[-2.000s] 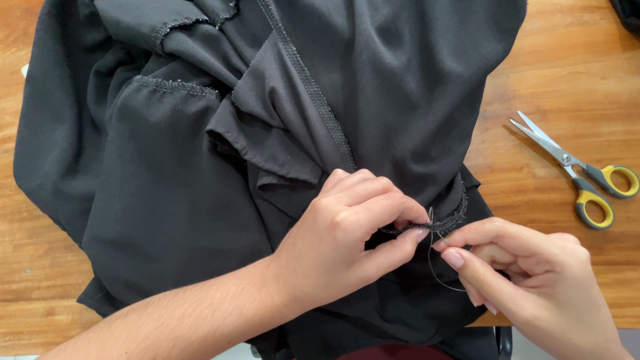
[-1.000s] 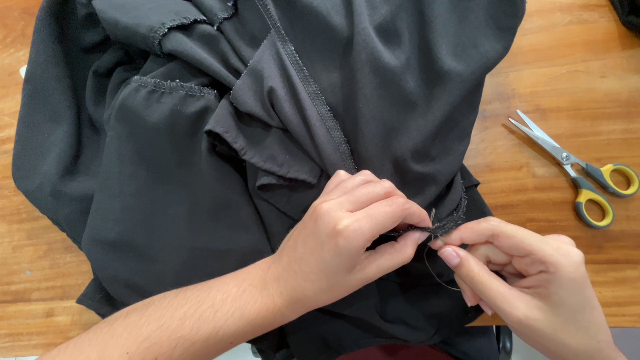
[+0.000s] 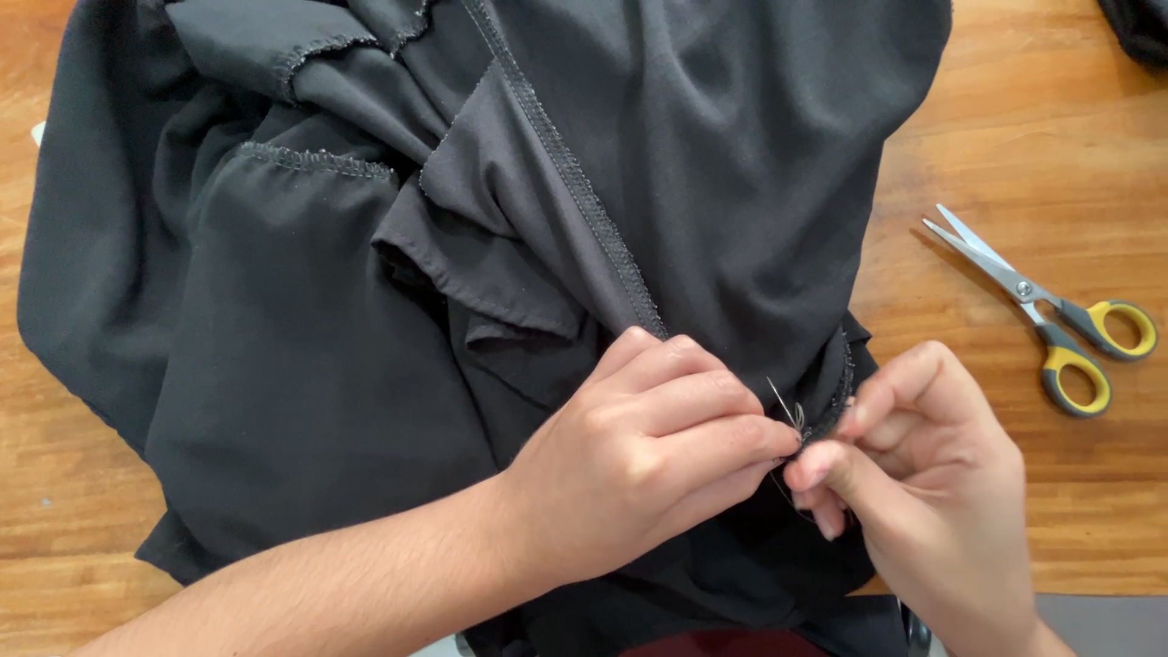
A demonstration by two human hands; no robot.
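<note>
A black fabric garment (image 3: pixel 748 182) with overlocked seam edges lies bunched over the wooden table. My left hand (image 3: pixel 657 447) pinches its serged edge between thumb and index finger. Just above those fingertips a thin sewing needle (image 3: pixel 780 400) points up and left, beside small loops of thread (image 3: pixel 799 420). My right hand (image 3: pixel 922 474) is close on the right of the pinched edge, its thumb at the cloth and its index finger lifted apart from the thumb. Whether the right fingers grip anything is not clear. A dark strand of thread hangs below the fingertips.
Scissors (image 3: pixel 1025 290) with yellow and grey handles lie on the wooden table (image 3: pixel 985 146) to the right, blades slightly apart. A dark item (image 3: pixel 1141 32) is at the top right corner. Something dark red (image 3: pixel 721 644) shows at the bottom edge.
My right index finger has lifted away from the thumb, and the needle now sticks up above my left fingertips. My left hand still pinches the cloth in nearly the same place.
</note>
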